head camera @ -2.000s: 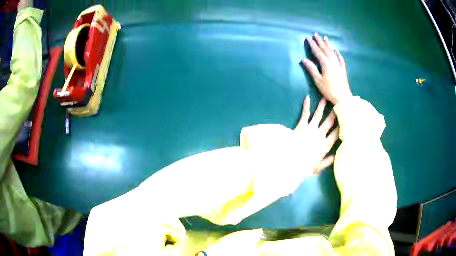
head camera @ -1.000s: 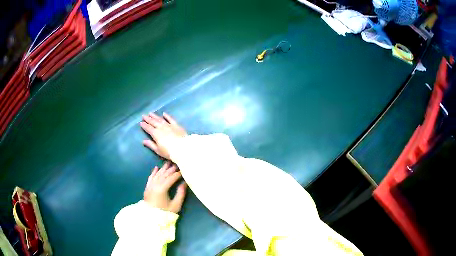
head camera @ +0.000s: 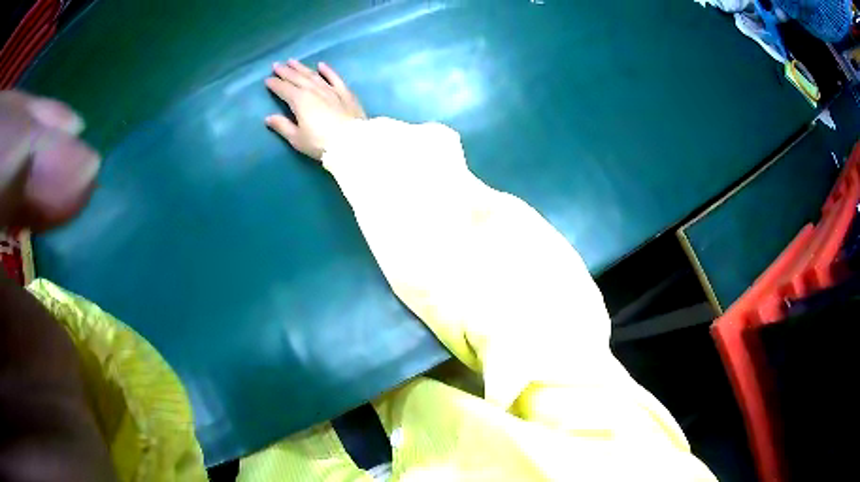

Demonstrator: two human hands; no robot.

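Observation:
The glossy green bench (head camera: 217, 216) lies in front of me. My right hand (head camera: 316, 105) rests flat on it, palm down, with its fingers apart and nothing in it. The overexposed yellow sleeve (head camera: 471, 245) reaches from the lower right to that hand. My left hand (head camera: 47, 169) is raised off the bench, very close to the camera at the left edge. It is large, blurred and cut off, so I cannot tell whether it holds anything.
Orange-red trays (head camera: 754, 306) stand at the right beyond the bench edge. More red trays (head camera: 28, 40) show at the upper left. A blue mesh object (head camera: 822, 14) and a yellow-rimmed roll (head camera: 802, 83) are at the upper right. A red piece (head camera: 11, 254) shows at the left edge.
My left hand has left the bench beside my right hand and come up close to the camera. My right hand is still flat on the bench. The view has shifted, and the small yellow-tipped item is out of sight.

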